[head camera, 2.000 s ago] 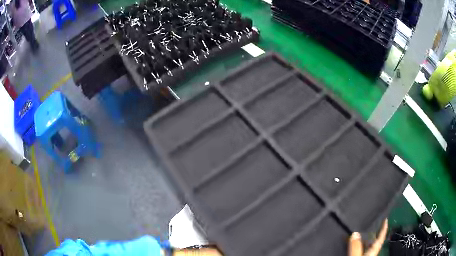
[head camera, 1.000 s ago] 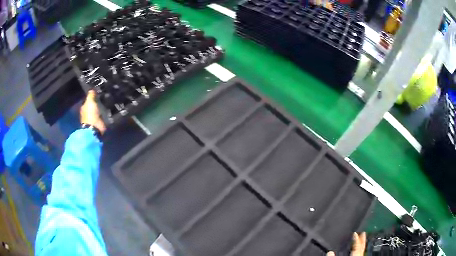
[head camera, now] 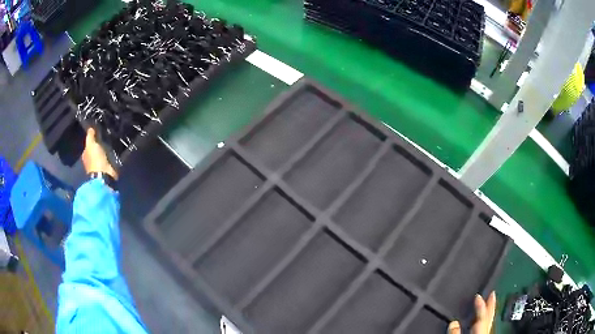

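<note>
A large black compartment tray point(head camera: 320, 218) lies across the bench in front of me, its shallow pockets bare apart from small white specks. My right hand point(head camera: 479, 316) is at its lower right edge, fingers over the rim, partly cut off by the picture's bottom. A filled tray point(head camera: 153, 72) crowded with black parts and silver wire handles is at the upper left. My left hand point(head camera: 98, 156) is at that tray's near left corner; its fingertips are partly hidden, so its grip is unclear.
Stacked trays point(head camera: 404, 32) stand at the back on the green bench point(head camera: 365, 91). A grey upright point(head camera: 522, 111) rises at right. Loose binder clips point(head camera: 554, 303) lie in a pile at lower right. More black trays point(head camera: 55, 121) and a blue stool point(head camera: 42, 202) are at left.
My left hand has come into view and moved to the filled tray. The compartment tray has shifted left in view and the filled tray sits further left. My right hand stays at the tray edge.
</note>
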